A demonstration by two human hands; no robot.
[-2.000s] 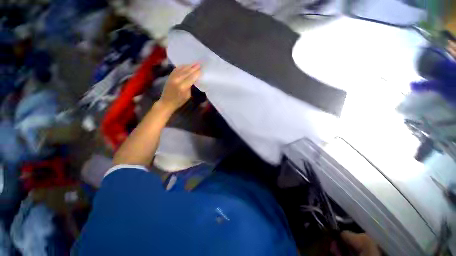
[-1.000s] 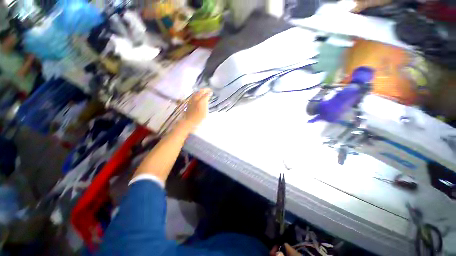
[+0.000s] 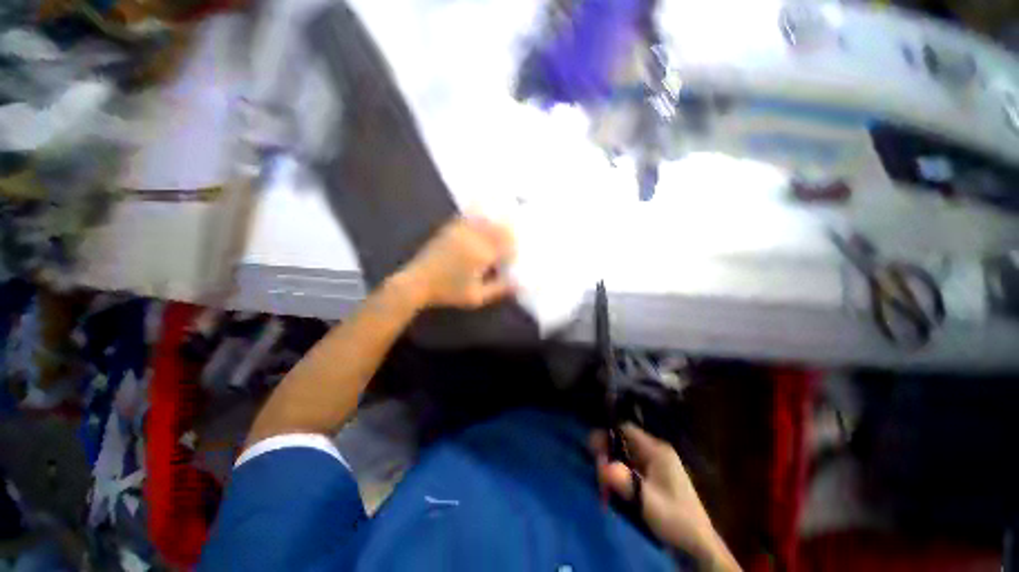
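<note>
A dark grey and white garment panel [image 3: 386,151] lies over the white table, its near end hanging past the front edge. My left hand [image 3: 464,263] grips the panel near that edge. My right hand [image 3: 659,492] holds the black fabric shears [image 3: 605,346] low in front of the table edge, the blades pointing up. The blades look closed and do not touch the panel. The picture is blurred and the panel's white part is overexposed.
Second scissors [image 3: 900,296] lie at the right of the table, with a dark red handle [image 3: 820,190] behind them. The sewing machine [image 3: 771,117] with a purple tassel [image 3: 592,50] stands at the back. Red baskets [image 3: 173,447] are below the table.
The view has swung to the right. My left hand has gone from the stack at the left to the front edge, now holding a panel there. My right hand and the shears show more fully.
</note>
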